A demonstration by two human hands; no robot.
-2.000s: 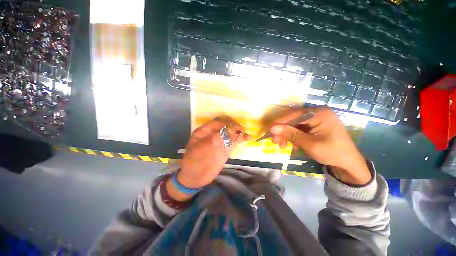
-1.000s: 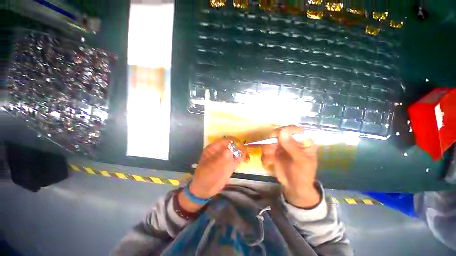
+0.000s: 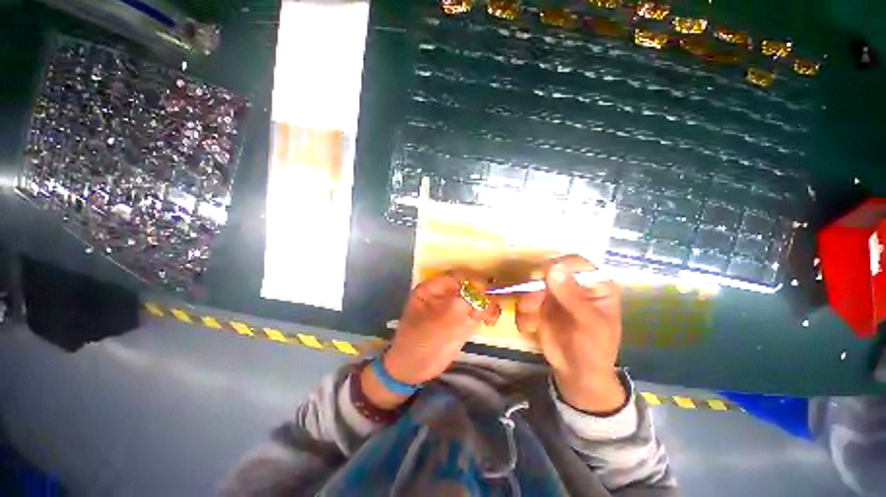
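Note:
My left hand (image 3: pixel 442 325) holds a small component (image 3: pixel 473 295) between its fingertips; it looks gold on top. My right hand (image 3: pixel 580 335) grips thin tweezers (image 3: pixel 520 287), white under glare, their tip at the component's right side. Both hands are over the near part of the yellow adhesive sheet (image 3: pixel 442 238), which is partly washed out by glare. Whether a tape piece is on the tweezer tip cannot be told.
A large clear blister tray (image 3: pixel 583 126) lies beyond the sheet, with several gold parts (image 3: pixel 651 39) at its far edge. A crowded supply tray (image 3: pixel 136 155) is at left, a long white strip (image 3: pixel 309 223) between the trays. A red box (image 3: pixel 855 264) stands at right.
The component in my left fingers looked silver and now looks gold. My right hand has turned more upright, with the tweezers level at the component. The view has shifted, showing the gold parts.

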